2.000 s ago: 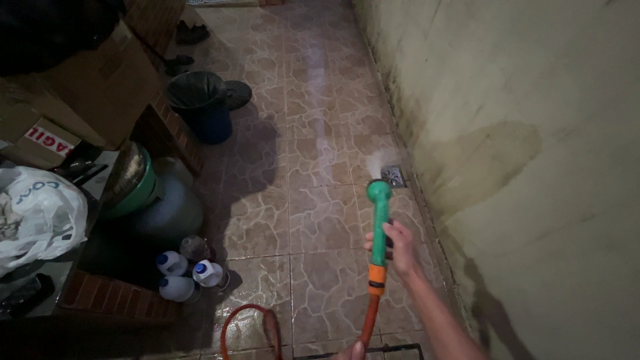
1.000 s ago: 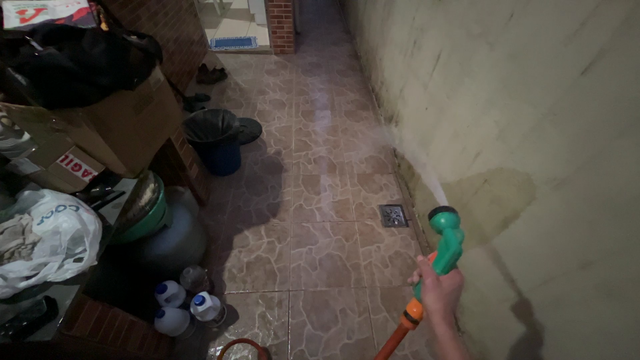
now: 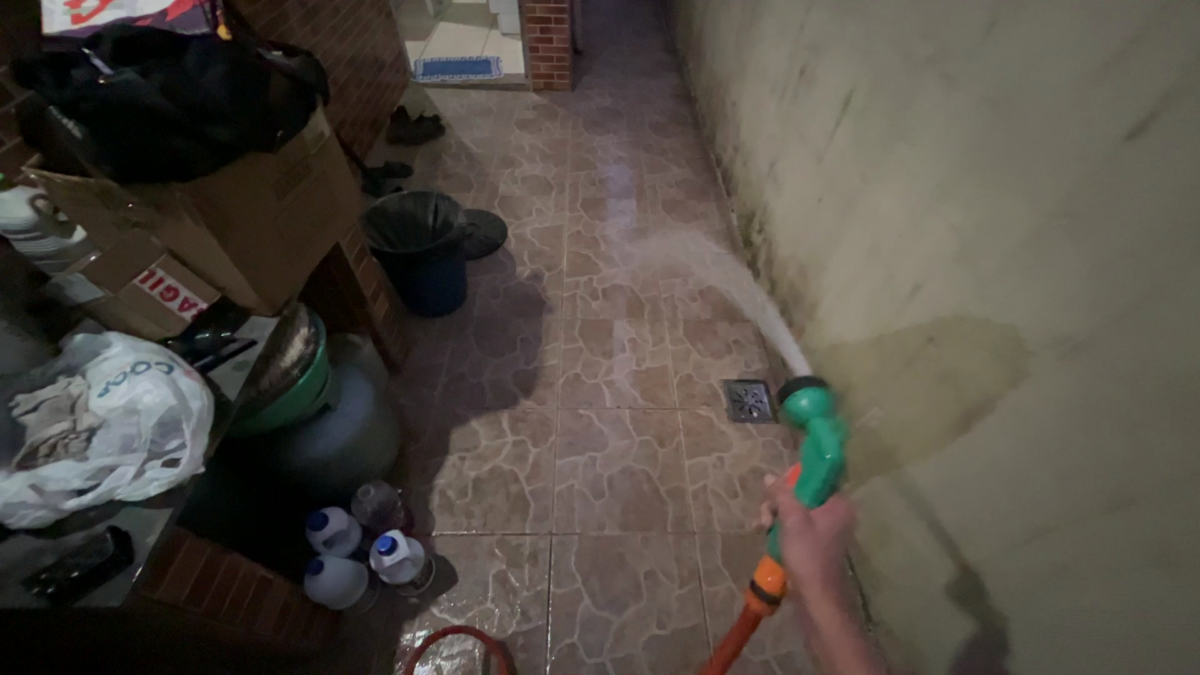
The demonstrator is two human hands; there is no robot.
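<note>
My right hand [image 3: 814, 530] is closed around a green hose spray nozzle [image 3: 821, 450] at the lower right. Water [image 3: 750, 291] shoots from its black-rimmed head forward and leftward over the tiled floor [image 3: 619, 469]. An orange connector joins the nozzle's handle to an orange hose [image 3: 736, 642] that runs out of the bottom edge. Just left of the nozzle head, a square metal floor drain [image 3: 748, 401] is set in the tiles. A loop of reddish hose [image 3: 459, 633] shows at the bottom. My left hand is outside the view.
A stained wall [image 3: 1012, 234] bounds the right side. On the left are plastic bottles [image 3: 398, 558], a blue bin with a black liner [image 3: 436, 281], a grey gas cylinder [image 3: 347, 431], a green basin [image 3: 300, 394], cardboard boxes [image 3: 272, 216] and a plastic bag [image 3: 150, 403]. Shoes [image 3: 412, 127] lie farther back.
Two seconds ago the nozzle sprayed near the drain; it has since moved right, toward the wall. My left hand, partly visible at the bottom edge then, has left the view. The view has tilted up.
</note>
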